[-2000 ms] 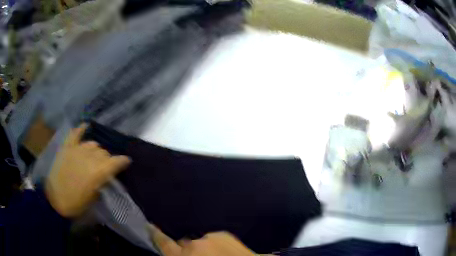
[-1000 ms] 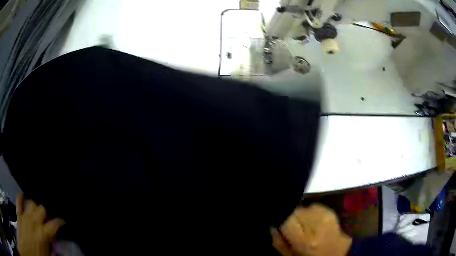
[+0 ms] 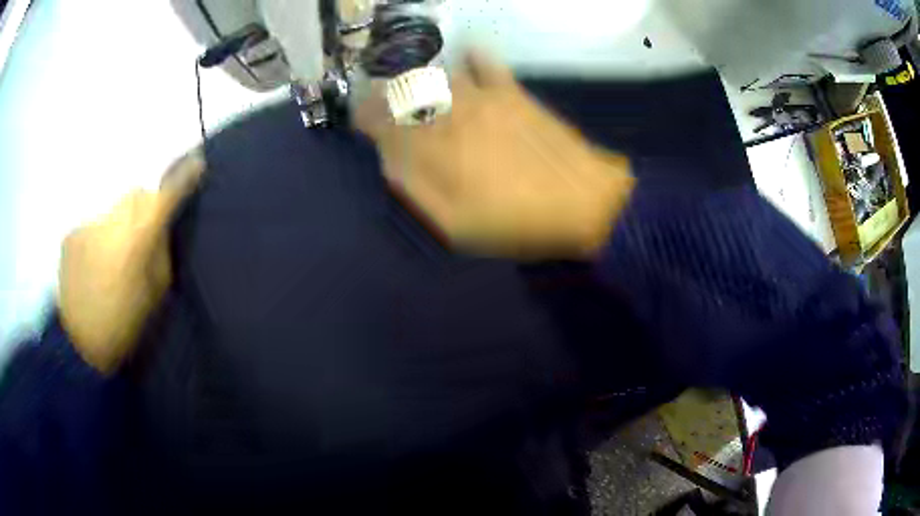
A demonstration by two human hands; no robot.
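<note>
The dark garment panel lies across the machine bed and down over the table's front edge, its upper edge at the presser foot. My right hand lies on the cloth just right of the foot, beside and partly behind the ribbed white knob; its fingertips are partly hidden. My left hand is at the panel's left edge, lower left of the foot, fingers bent at the cloth edge. Both hands are blurred, so their exact hold on the cloth is hard to see.
The white machine head stands at the top, above the foot. A yellow-brown parts tray with small metal items is at the right. Dark small items lie beside it. The floor shows at lower right.
The view has shifted closer to the machine. The panel, held low before the bed a second ago, now reaches the presser foot. My right hand has moved up beside the foot, my left hand up too.
</note>
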